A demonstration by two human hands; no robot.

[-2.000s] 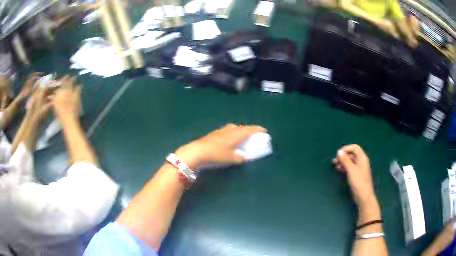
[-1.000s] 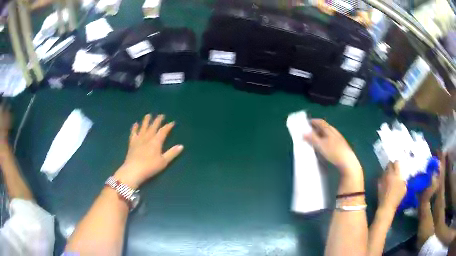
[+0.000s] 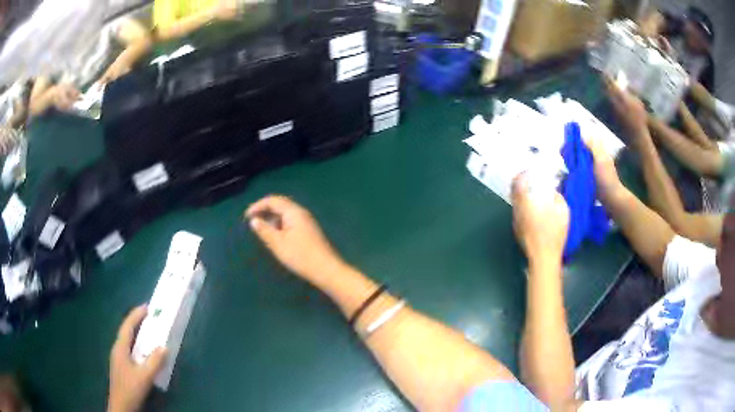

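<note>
A long white carton [image 3: 179, 302] with a small green mark stands slanted at the lower left, its top end flap raised. My left hand [image 3: 137, 362] grips its lower part, thumb across the front; the wrist is cut off by the bottom edge. My right hand [image 3: 292, 233], with a dark band and a white band at the wrist, is over the middle of the table, right of the carton and apart from it. Its fingers are loosely curled, and I see nothing in it.
Black boxes [image 3: 218, 121] with white labels line the far side. At right, a neighbour's hands hold a blue cloth [image 3: 582, 193] beside a pile of white cartons [image 3: 516, 145]. A blue bin [image 3: 443, 68] and a brown box [image 3: 556, 36] stand at the back.
The view has swung right. The white carton has passed from my right hand to my left. My left hand, empty and spread before, has closed on it; my right hand has let go.
</note>
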